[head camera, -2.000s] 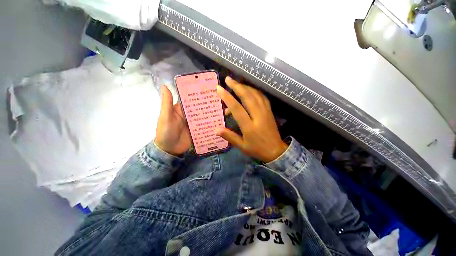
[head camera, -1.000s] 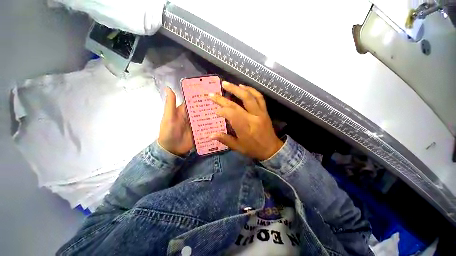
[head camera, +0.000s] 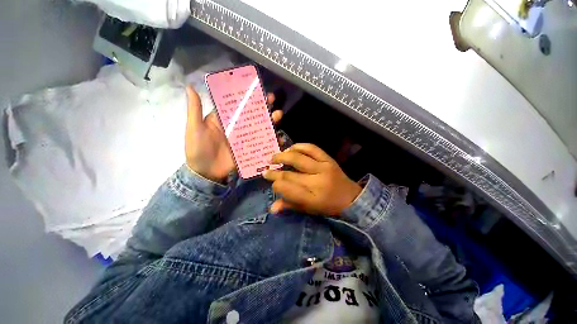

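Observation:
A smartphone (head camera: 242, 120) with a lit pink screen and rows of dark text is held over my lap, tilted slightly to the left at its top. My left hand (head camera: 209, 142) holds it from behind and along its left side; some of its fingertips show past the right edge. A bright streak of glare crosses the screen. My right hand (head camera: 313, 180) is at the phone's lower right corner, fingers bent, fingertips at or just over the bottom edge. Whether they touch the screen is unclear.
White fabric pieces (head camera: 82, 152) lie at my left. A small grey drawer (head camera: 130, 50) hangs under the table's left end, with white cloth (head camera: 145, 9) above. An edge ruler (head camera: 354, 98) runs along the white table (head camera: 405, 57). The sewing machine bed (head camera: 506, 69) is upper right. Blue plastic shows lower right.
The phone and my left hand have moved up and left. My right hand has moved from over the screen down to its bottom corner, with fingers more bent.

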